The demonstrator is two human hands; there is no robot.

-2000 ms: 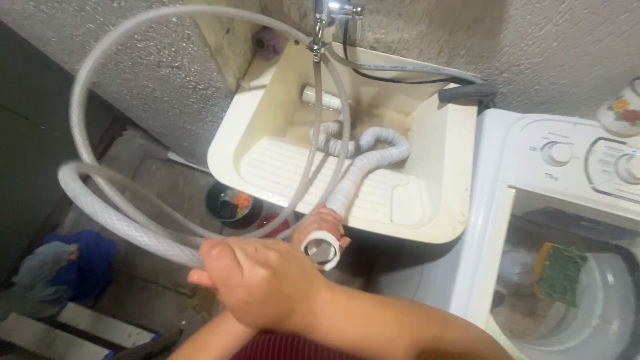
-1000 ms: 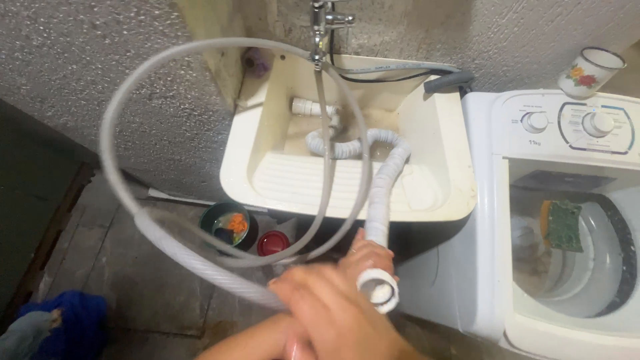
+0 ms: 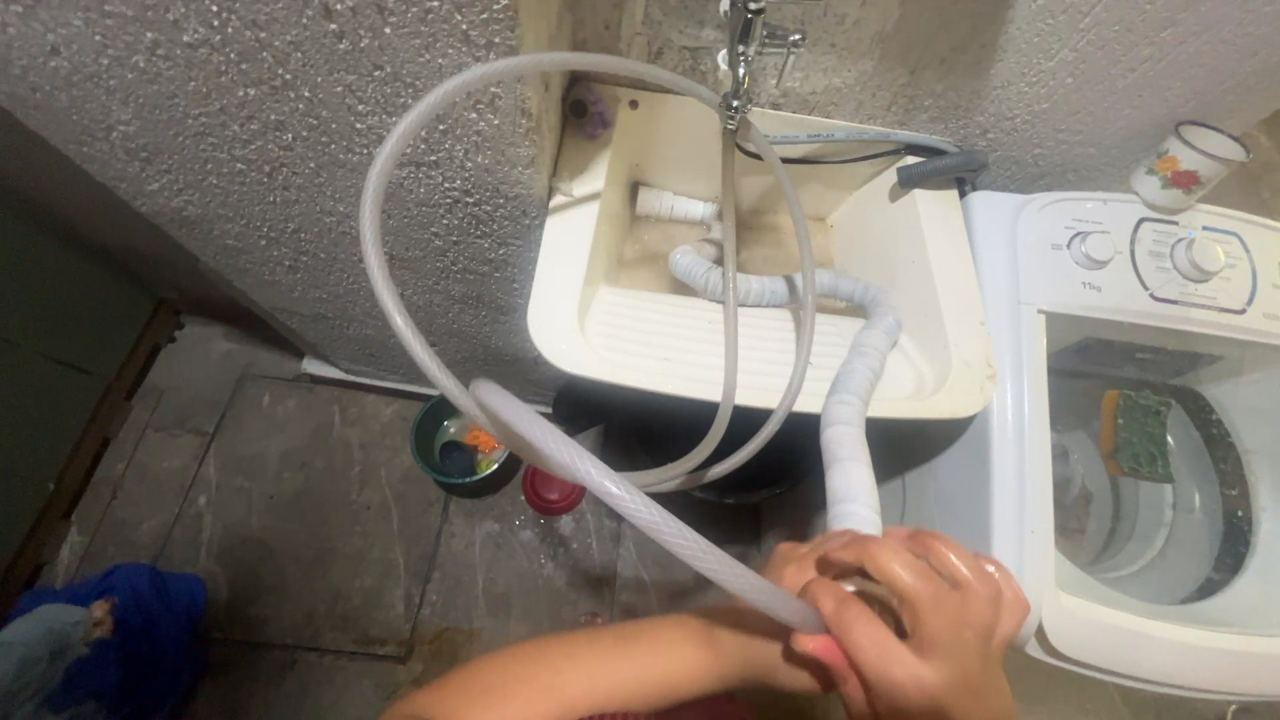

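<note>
My left hand point(image 3: 795, 563) grips the white corrugated drain hose point(image 3: 850, 430) near its end, low in front of the laundry sink point(image 3: 690, 385). My right hand point(image 3: 925, 615) lies over that end, with the end of the clear braided hose point(image 3: 640, 505) held under its fingers and thumb. Between the hands the round opening of the corrugated hose partly shows. How far the two hose ends touch is hidden. The clear hose loops in the air and hangs from the chrome faucet point(image 3: 740, 75). The corrugated hose bends across the sink to a white pipe fitting point(image 3: 672, 204).
A top-loading washing machine point(image 3: 1010, 420) stands right of the sink, with a floral enamel mug point(image 3: 1185, 165) on it and a sponge point(image 3: 1140, 435) visible inside. A green bucket point(image 3: 430, 470), a red round container point(image 3: 552, 492) and blue cloth point(image 3: 150, 630) are on the floor.
My right hand has moved over the opening of the corrugated hose, which showed plainly before. The end of the clear hose is now beside that opening.
</note>
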